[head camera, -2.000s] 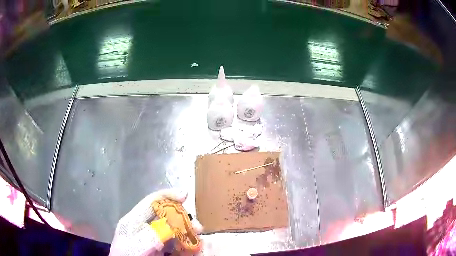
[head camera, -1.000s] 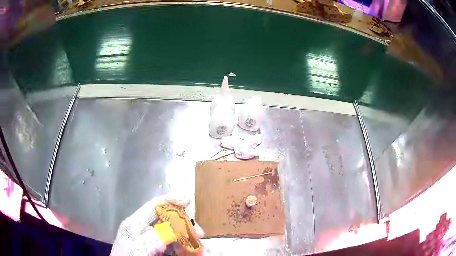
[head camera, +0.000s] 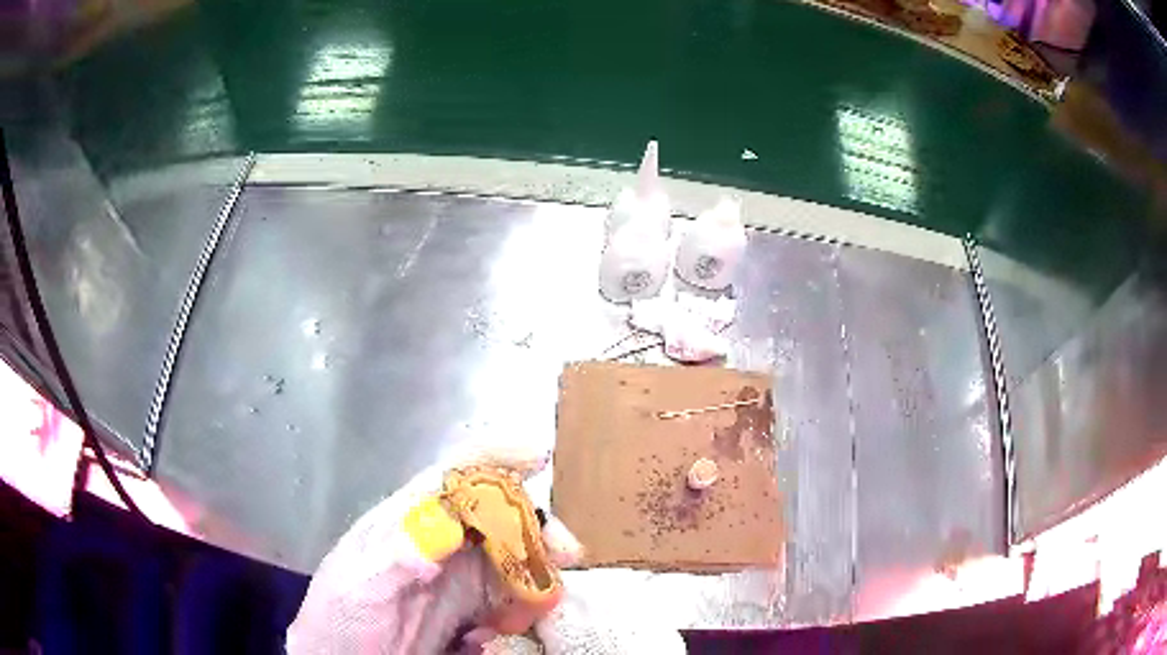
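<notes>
My left hand, in a white knit glove, holds a tan-orange shoe piece at the bottom, left of the cardboard. The piece has an opening along its lower part and a bright yellow patch at its left side. My right hand, also in white knit, shows at the bottom edge, cut off, close to the lower end of the piece. Its fingers are mostly hidden, so what it holds cannot be told. A brown cardboard mat with dark specks bears a small pale round cap and a thin pale stick.
A tall white bottle and a shorter one stand behind the mat. A crumpled white rag and thin dark sticks lie below them. A green conveyor belt runs across the back. Part of a person shows at top right.
The view has shifted, so the bench items sit further right and higher. My right hand has come in at the bottom beside the tan piece. A small white speck on the belt has moved right.
</notes>
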